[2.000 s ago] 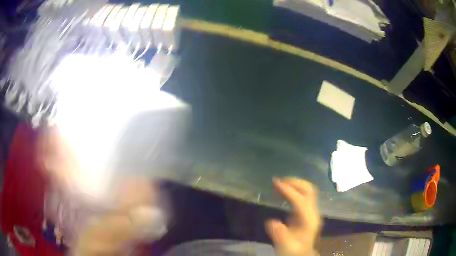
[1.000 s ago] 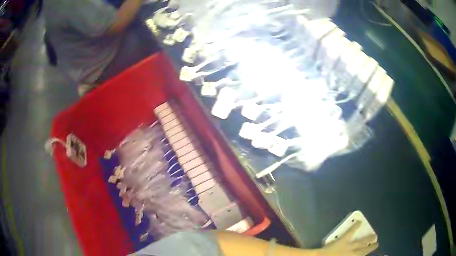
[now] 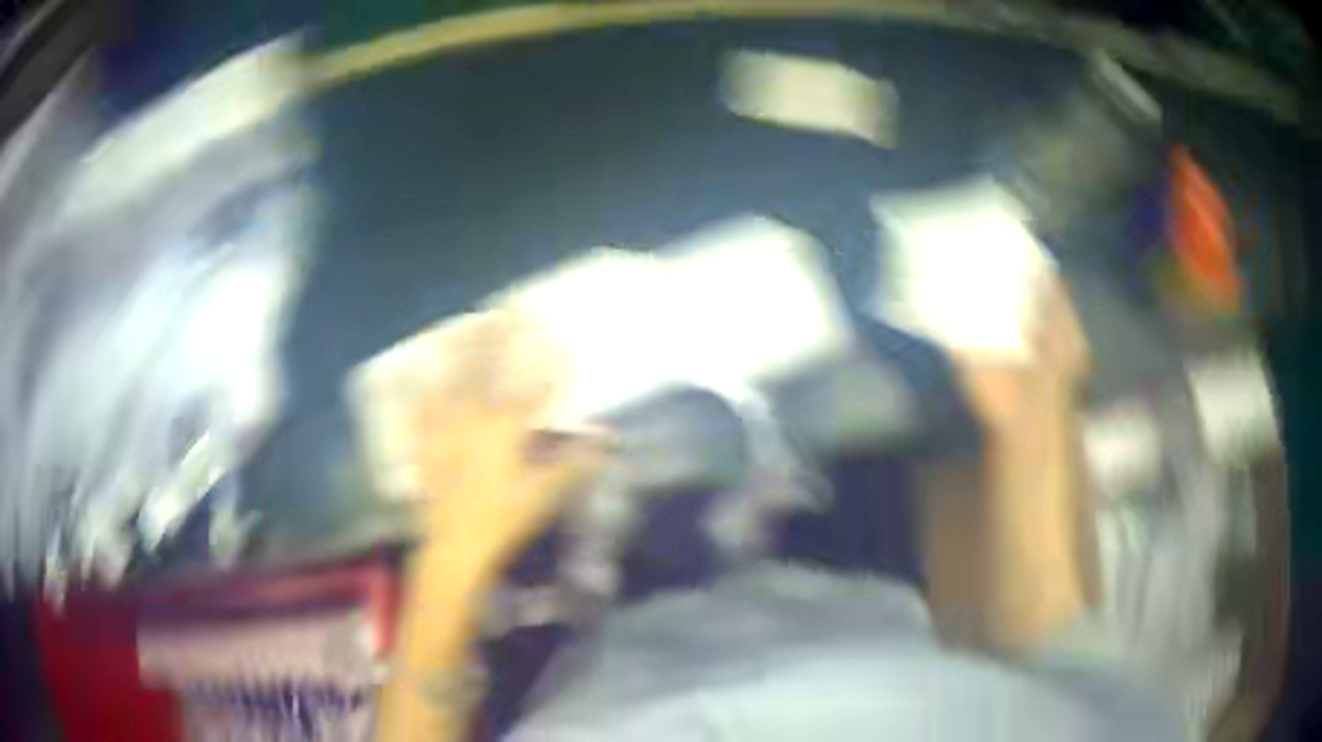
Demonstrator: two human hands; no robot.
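Note:
The frame is strongly blurred. Several white power strips (image 3: pixel 754 297) lie side by side on the dark green bench in front of me, with pale cords hanging over the near edge. My left hand (image 3: pixel 493 384) is on the leftmost strips, its fingers over their faces and its thumb low at the near side. My right hand (image 3: pixel 1029 341) is at the lower right of the white cloth or paper (image 3: pixel 957 261) and appears to grip it. The exact finger positions are smeared.
Bagged cords and strips (image 3: pixel 189 305) fill the bench's left side. The red tote (image 3: pixel 109 667) is lower left. A white card (image 3: pixel 812 94) lies farther back. An orange tape roll (image 3: pixel 1203 232) is at right, above a brown carton (image 3: pixel 1261 580) holding white strips.
The view has swung from the tote back to the bench. My left hand was on one strip and is now at a group of strips. My right hand now shows, at the cloth.

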